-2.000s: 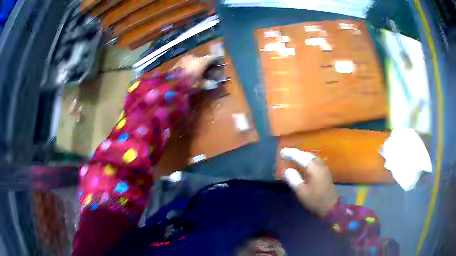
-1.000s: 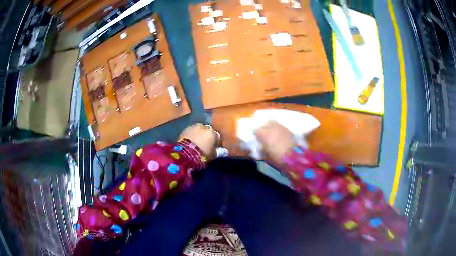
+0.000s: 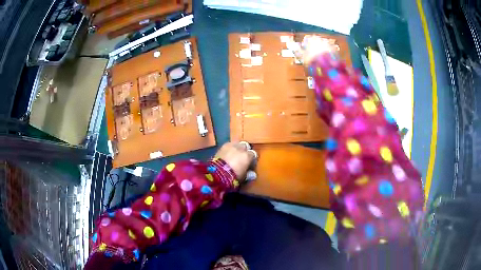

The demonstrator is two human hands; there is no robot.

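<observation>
My left hand [image 3: 237, 159], with white-capped fingertips, is curled at the left end of the plain orange-brown work board [image 3: 292, 171]; whether it holds something is hidden. My right hand [image 3: 317, 48] is small, washed out and blurred over the top right of the slotted fixture plate [image 3: 271, 116]; what its fingers touch cannot be made out. Small white pieces [image 3: 252, 55] lie in the plate's upper part. The left fixture plate [image 3: 174, 142] holds three copper-brown flexible circuits [image 3: 150, 100] and a dark round-windowed housing [image 3: 178, 75] at the top of the right one.
A silver clamp bar [image 3: 153, 36] lies above the left fixture. A grey tray with dark parts [image 3: 58, 39] is at upper left, near stacked orange plates [image 3: 137, 11]. A brush [image 3: 390, 82] lies on a white sheet [image 3: 405, 100] at right. Cardboard [image 3: 68, 100] lies at left.
My right hand has left the white cloth at the work board and reached forward over the slotted plate. My left hand moved from the left fixture to the work board's left end. The camera view shifted.
</observation>
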